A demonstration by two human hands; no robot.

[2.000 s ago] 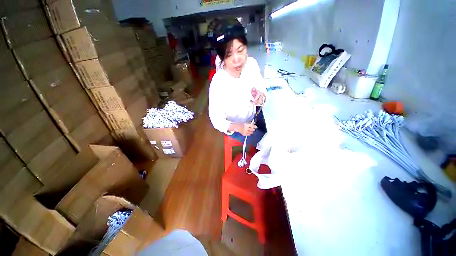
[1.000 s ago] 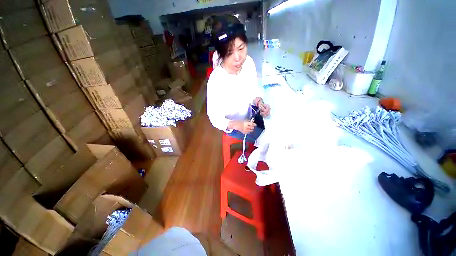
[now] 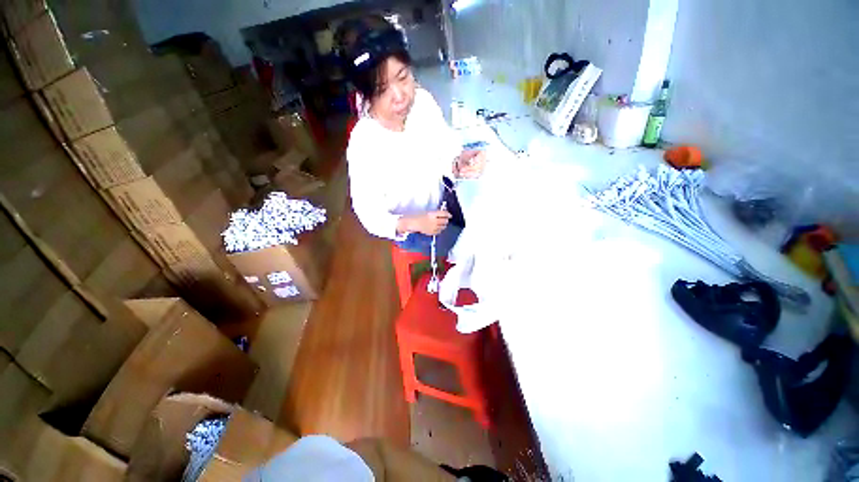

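Note:
Neither of my hands is in view. On the white bench (image 3: 584,377) nearest me lie two black curved items (image 3: 725,309), one partly past the other. A small pile of black sleeve pieces (image 3: 693,469) is cut off by the lower edge. A fanned bundle of grey-white cable leads (image 3: 673,212) lies farther back on the bench, its thick ends to the left. A crumpled white plastic bag (image 3: 471,299) hangs over the bench edge at the red stool. Much of the bench is overexposed.
A co-worker (image 3: 400,160) in white sits left of the bench, holding a thin white cable (image 3: 434,249). A red stool (image 3: 441,329) stands beside the bench. Cartons (image 3: 273,273) heaped with cables and stacked cartons (image 3: 104,155) line the left. A green bottle (image 3: 656,115) stands by the wall.
The view has turned to the right, so things sit farther left. The black sleeve pieces have come into view. The co-worker's hands have moved along the cable, one now raised.

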